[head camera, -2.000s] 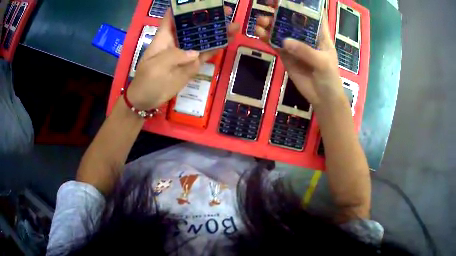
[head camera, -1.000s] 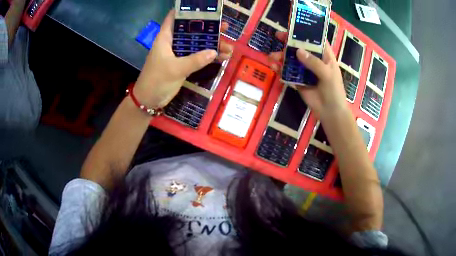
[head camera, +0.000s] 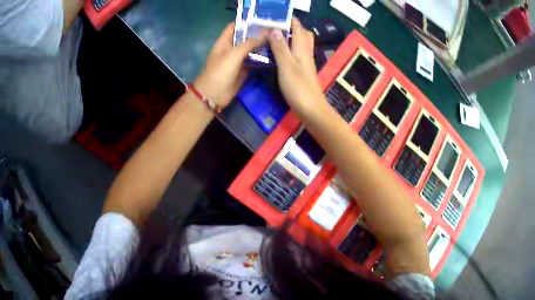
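Observation:
My left hand and my right hand are close together at the top. They hold bar phones with lit bluish screens; two seem to lie side by side or overlap, with their tops cut off. My thumbs are over the lower part, hiding the keypads. The red phone tray lies tilted at right, holding phones face up in two rows. One orange-red phone back shows a white battery. My right forearm covers part of the tray.
A blue battery lies on the green bench below my hands. White paper pieces and dark items lie beyond. Another person's clothed leg and a red tray corner are at left.
My hands have come together from holding the phones apart. The view has turned, so the tray appears lower right and more bench shows. The phone screens look brighter blue.

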